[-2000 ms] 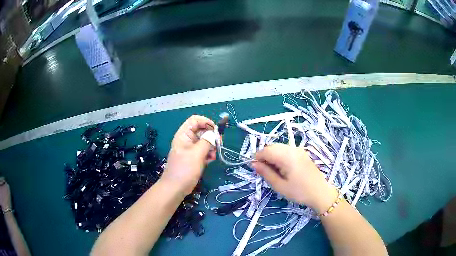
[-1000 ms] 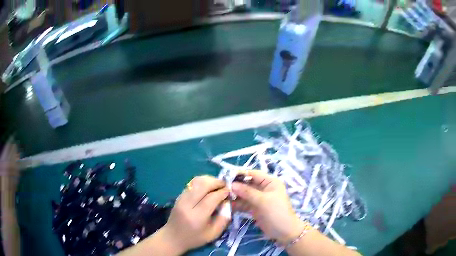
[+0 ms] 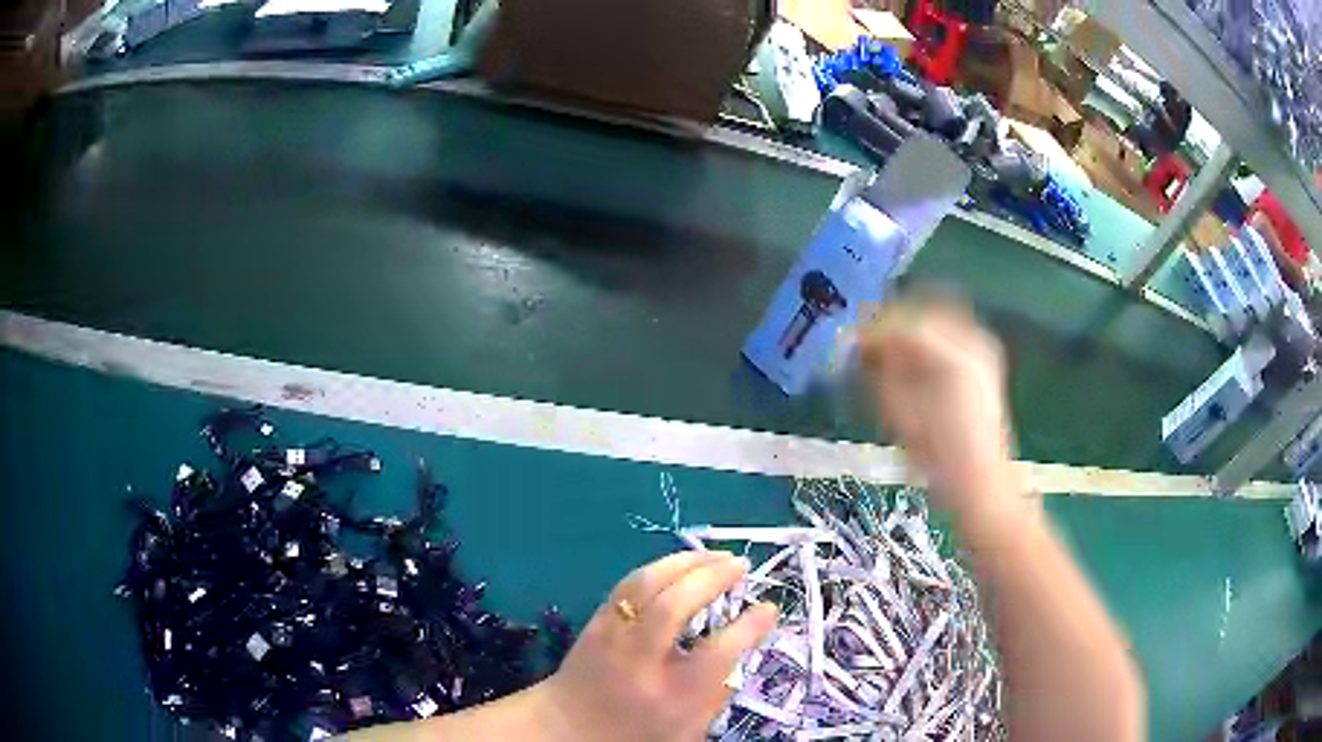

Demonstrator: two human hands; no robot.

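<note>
My left hand (image 3: 660,645) is at the near left edge of a tangled heap of pale grey-white wrist straps (image 3: 870,631). Its fingers are curled, and something pale shows between them; I cannot tell whether it is held or part of the heap. My right hand (image 3: 940,384) is reached out over the belt, blurred, at the right side of a retail box (image 3: 826,297) with open top flaps. Whether it touches the box or holds anything is unclear. A dark heap of black cables with shiny plugs (image 3: 312,594) lies on the bench at the left.
The dark green belt (image 3: 363,276) runs behind the whitish edge strip (image 3: 551,423). Another retail box (image 3: 1215,403) is at the far right. Beyond the belt are a large brown box (image 3: 616,51), blue and grey devices (image 3: 899,116) and a metal post (image 3: 1182,218).
My hands were together over the straps and are now apart, the right one reached out to the belt beside the box. The view has turned right and tilted. The left retail box is out of view.
</note>
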